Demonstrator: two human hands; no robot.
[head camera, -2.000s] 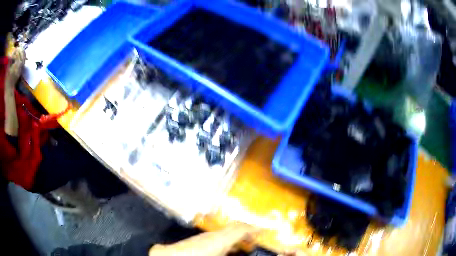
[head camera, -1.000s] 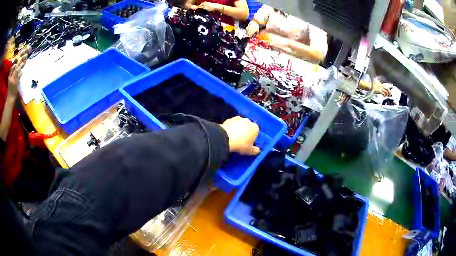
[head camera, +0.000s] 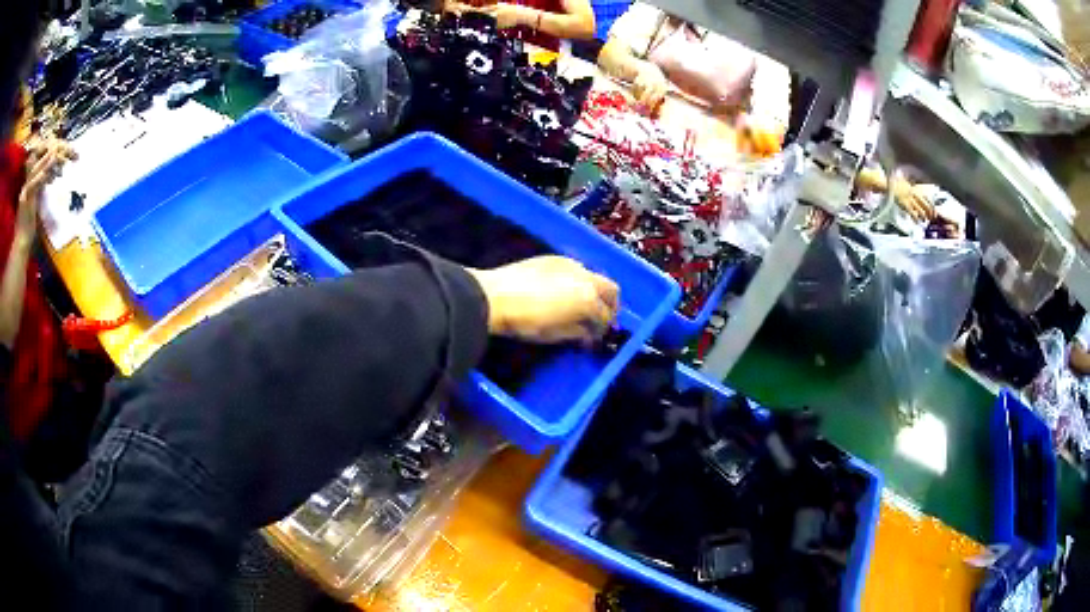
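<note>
My left hand (head camera: 552, 299) reaches in from the left in a dark sleeve, over the right part of the finished-parts bin (head camera: 484, 401). Its fingers are bent down and close together. A small dark piece shows under the fingertips, but whether they grip it is unclear. Black housings (head camera: 418, 215) lie packed in that bin, partly hidden by my sleeve; blue floor shows at its right end. The parts bin (head camera: 705, 586), heaped with loose black housings (head camera: 729, 460), stands in front to the right. My right hand is not in view.
An empty blue bin (head camera: 221, 203) stands at the left. Clear blister trays (head camera: 371, 514) lie under my forearm. A grey post (head camera: 765, 287) rises behind the bins. Coworkers' hands show at the back and left. A clear bag (head camera: 914, 299) lies on the green mat (head camera: 825, 389).
My left arm came in over the finished-parts bin after the first frame. Since one second ago the hand has shifted slightly left and up, and its fingers point further down.
</note>
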